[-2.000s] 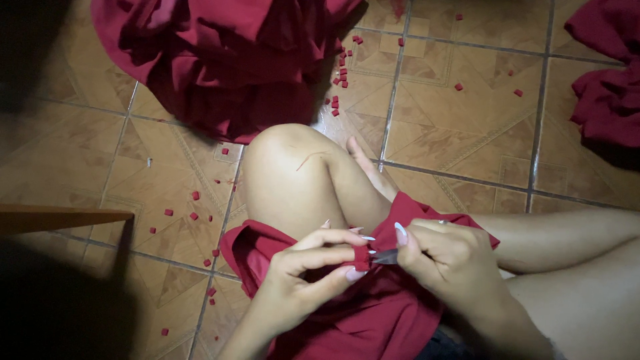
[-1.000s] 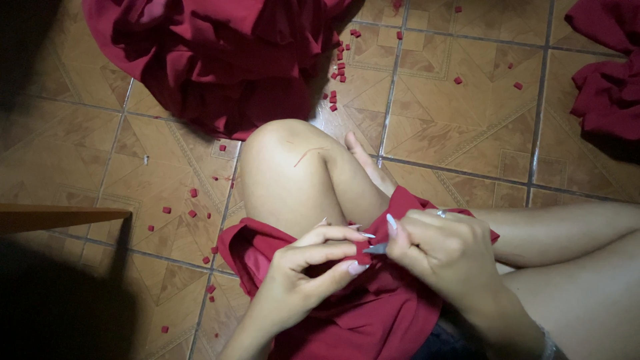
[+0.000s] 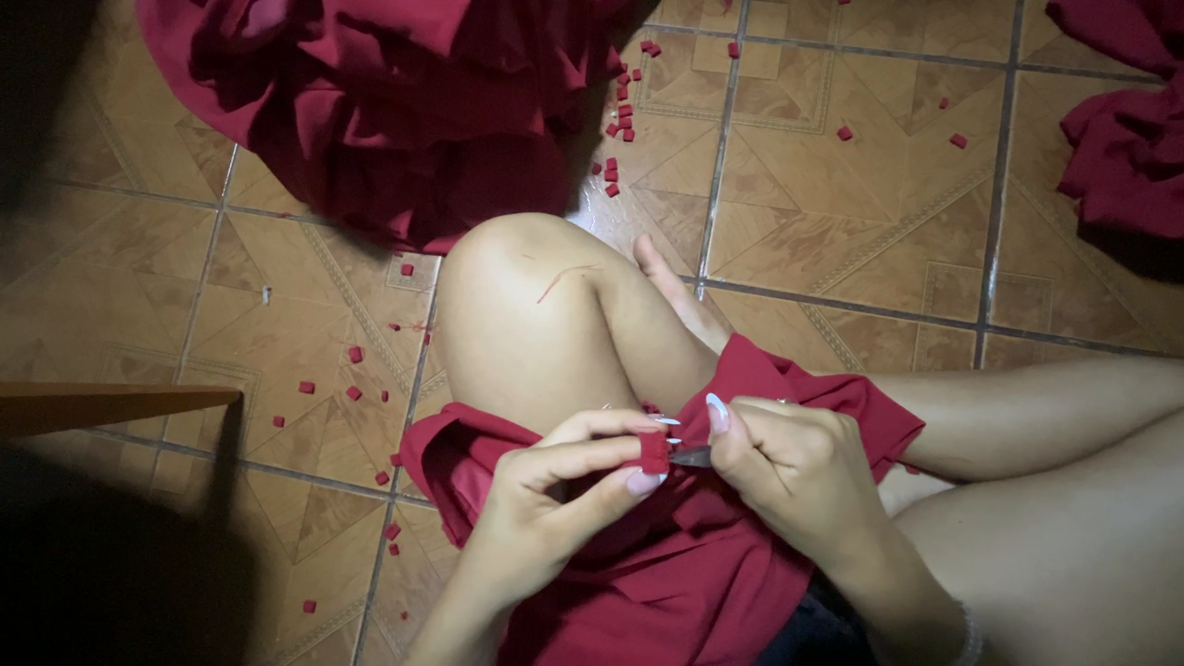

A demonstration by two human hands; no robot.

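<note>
Red fabric (image 3: 666, 573) lies across the person's lap and thigh. My left hand (image 3: 564, 490) pinches a small folded red piece (image 3: 654, 452) of fabric between thumb and fingers. My right hand (image 3: 786, 462) grips a small pointed metal tool (image 3: 692, 456), its handle hidden in the fist. The tool's tip touches or nearly touches the right edge of the pinched piece; which of the two cannot be told. A red thread (image 3: 562, 277) lies on the raised knee.
A large heap of red fabric (image 3: 388, 111) rests on the tiled floor at the top left, with more red fabric (image 3: 1128, 148) at the right edge. Several small red pieces (image 3: 625, 122) are scattered over the tiles. A wooden leg or bar (image 3: 120, 403) juts in from the left.
The tool's tip, over the pinched red piece one second ago, is now at its right edge. My right hand has drawn slightly away from my left fingers, which keep their pinch.
</note>
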